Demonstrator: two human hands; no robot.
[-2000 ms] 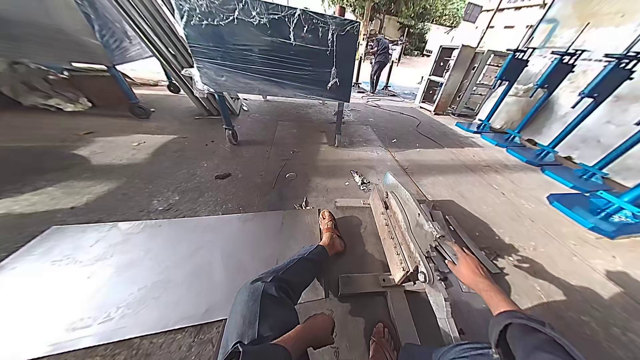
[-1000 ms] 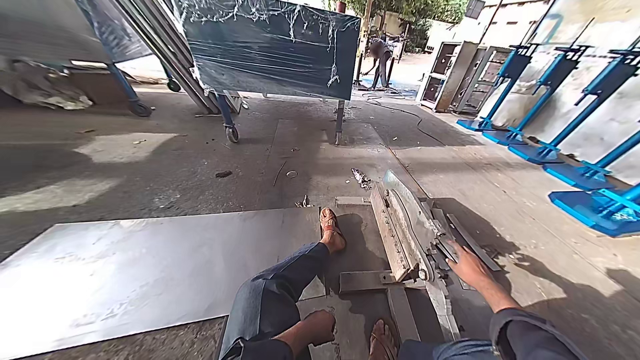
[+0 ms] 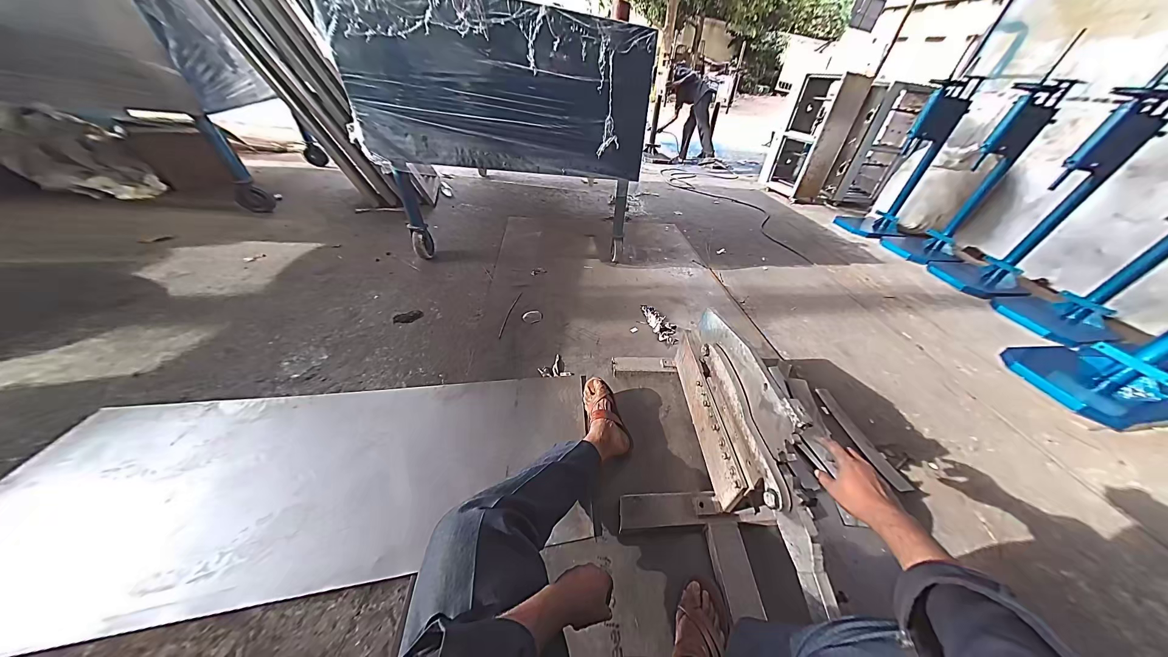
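Note:
A hand-lever sheet metal shear [image 3: 721, 420] on a metal frame stands on the floor between my feet and my right arm. My right hand [image 3: 853, 484] reaches over metal strips [image 3: 812, 447] lying beside the shear, its fingers touching them; whether it grips one I cannot tell. My left hand [image 3: 584, 595] is curled near my left knee, above a narrow piece of sheet [image 3: 584, 552], and nothing shows in it. To the left a large flat metal sheet [image 3: 301, 493] lies on the floor, its right end by my sandalled left foot [image 3: 605, 418].
Ahead stands a wheeled blue-framed cart [image 3: 493, 100] wrapped in plastic. Several blue stands [image 3: 990, 265] line the right wall. Metal cabinets [image 3: 821, 137] stand at the back right, near a person [image 3: 695, 109] bending over. A cable [image 3: 748, 205] runs across the floor, and scraps [image 3: 657, 324] lie past the shear.
The person in the background, upright two seconds ago, is now bent over. My own hands have not plainly moved.

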